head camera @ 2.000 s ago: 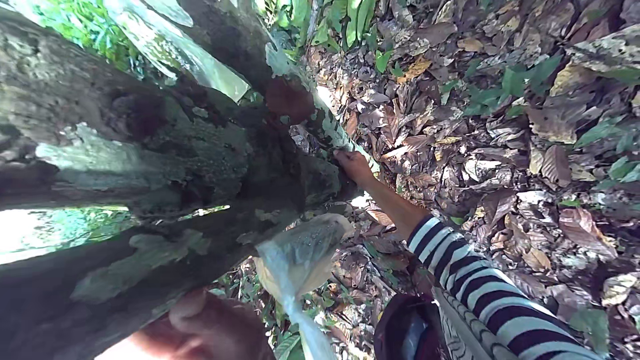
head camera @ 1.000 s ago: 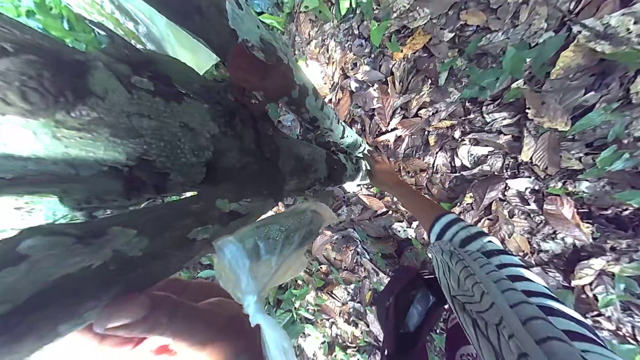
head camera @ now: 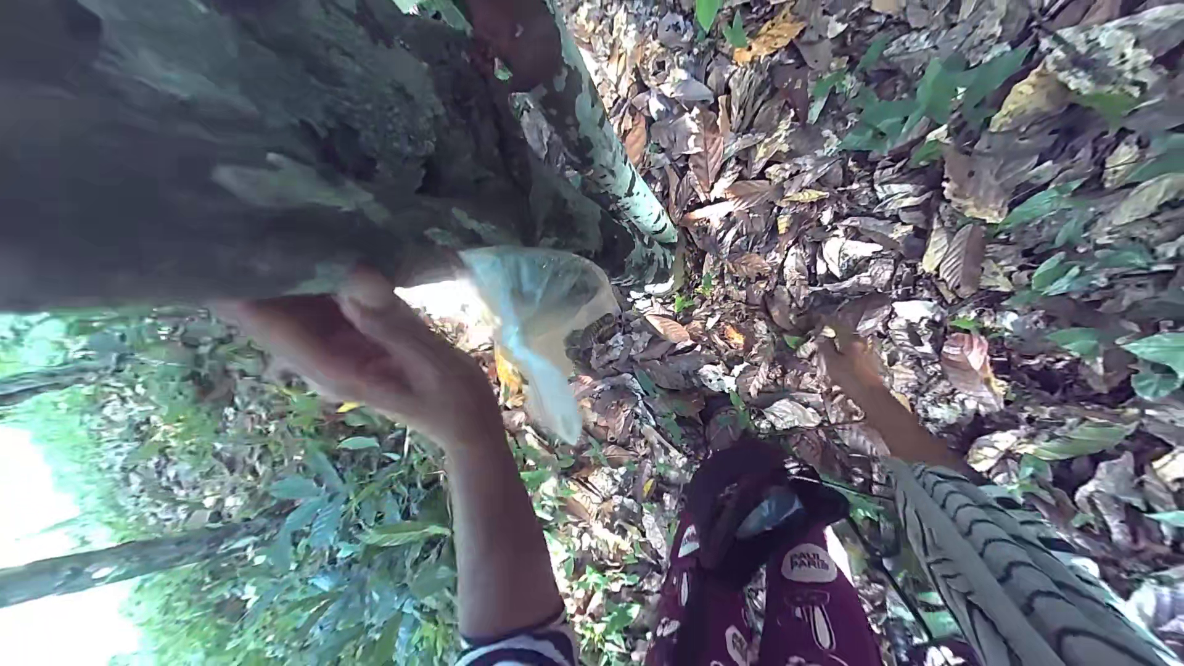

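A tree trunk [head camera: 305, 157] with pale lichen patches fills the upper left. My left hand [head camera: 379, 356] rests against the trunk's lower edge in view, thumb and fingers apart, with its fingertips partly hidden. A clear plastic bag [head camera: 546, 296], gathered to a narrow tail and with unclear contents, is beside the trunk, right of that hand; how it is attached is hidden. My right hand [head camera: 846, 356] is blurred over the brown leaf litter [head camera: 749, 203], away from the trunk. Whether it holds anything cannot be seen.
A thinner, pale-patched stem [head camera: 620, 176] stands beside the trunk. Green plants [head camera: 342, 527] grow at the lower left, near a slim trunk [head camera: 139, 555]. A dark bag or pouch [head camera: 758, 509] lies against my patterned maroon clothing [head camera: 805, 601].
My right hand has left the base of the pale stem and is now over the leaf litter. More of my left hand and forearm shows. The view has shifted.
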